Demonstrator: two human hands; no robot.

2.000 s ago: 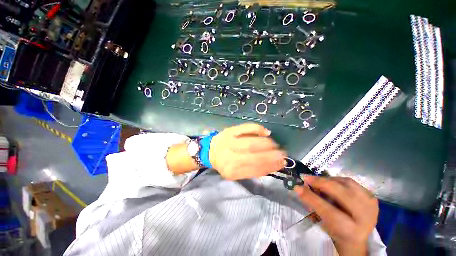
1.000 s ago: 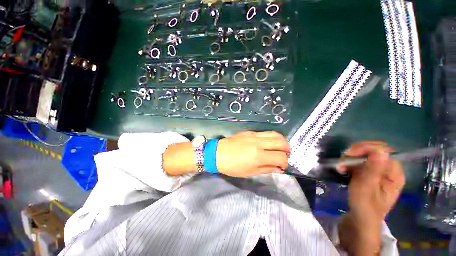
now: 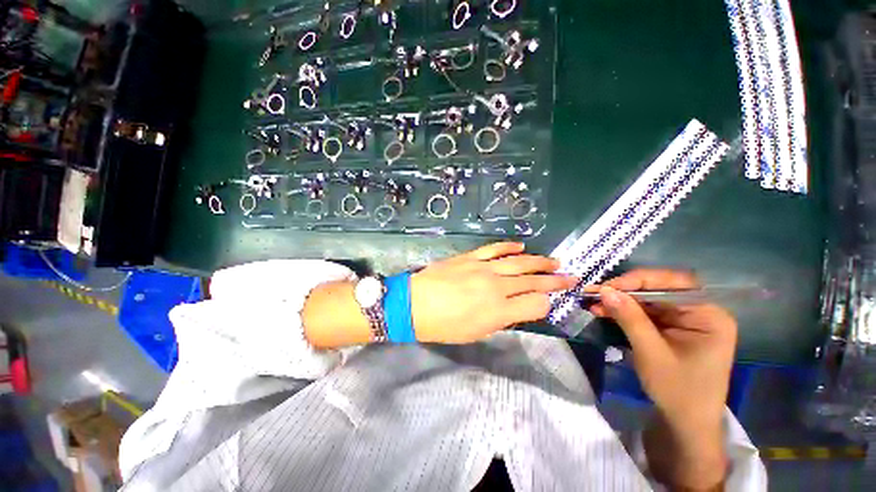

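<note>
A white release liner strip (image 3: 645, 207) with dotted dark rows lies slanted on the green bench. My left hand (image 3: 480, 293), with a blue wrist strap (image 3: 400, 307), lies at the strip's near end, its fingertips at the strip's left edge. Whether it holds a part under the fingers is hidden. My right hand (image 3: 668, 332) holds slim grey tweezers (image 3: 663, 295) almost level, their tip over the strip's near end close to my left fingertips. Any piece at the tip is too small to tell.
A clear blister tray (image 3: 394, 229) with rows of ring-ended parts lies beyond my left hand. One ring-ended part (image 3: 213, 199) lies at its left. More liner strips (image 3: 773, 96) lie at the far right. A black case (image 3: 134, 207) stands left, shiny clear trays (image 3: 850, 288) at the right edge.
My right hand has moved left from its blurred position, bringing the tweezers to the strip's near end. Two seconds ago both hands were at a dark ring-ended part, which no longer shows there.
</note>
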